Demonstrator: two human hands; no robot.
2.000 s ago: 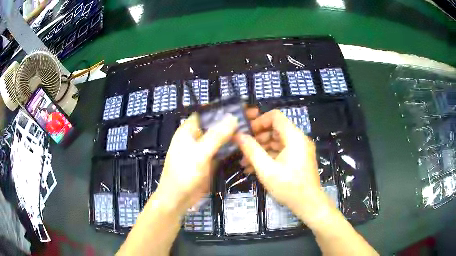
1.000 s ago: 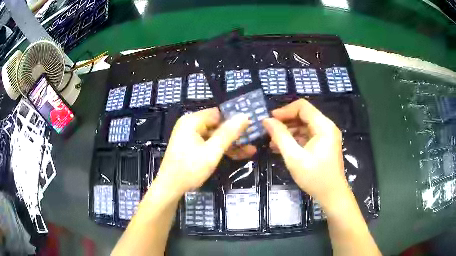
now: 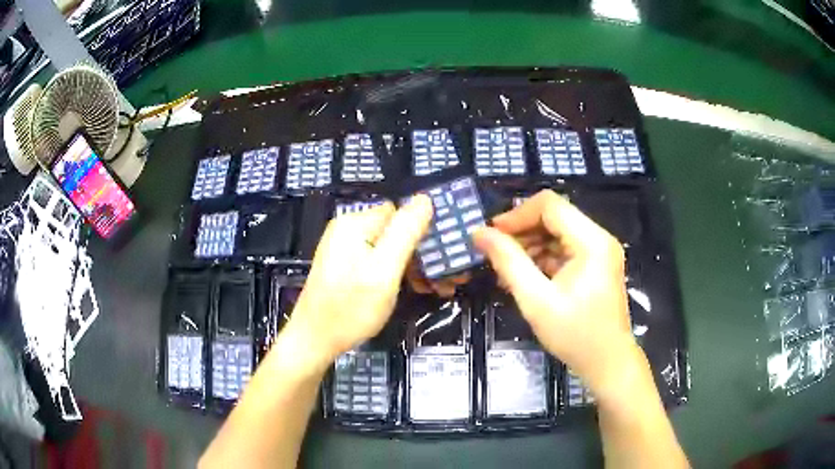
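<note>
A black phone front housing with a dark blue keypad in its lower part (image 3: 450, 229) is held over the middle of the black blister tray (image 3: 275, 110), tilted, keys facing up. My left hand (image 3: 362, 266) grips its left side, thumb on the keys. My right hand (image 3: 554, 261) has its thumb and fingertips at its right edge. The housing's upper part is hard to make out against the tray. Keypads (image 3: 499, 151) lie in the tray's back row. Housings with keypads (image 3: 233, 370) lie in its front row, two with pale glare.
At left are a beige fan (image 3: 75, 124), a lit smartphone (image 3: 94, 188) and heaped white cut-out frames (image 3: 46, 284). At right a clear blister tray (image 3: 797, 275) lies on the green mat. A green conveyor belt (image 3: 366, 41) runs behind.
The housing has turned from a slant to more upright between my hands, and its keys show more clearly. My right hand came closer to its right edge after moving off a little.
</note>
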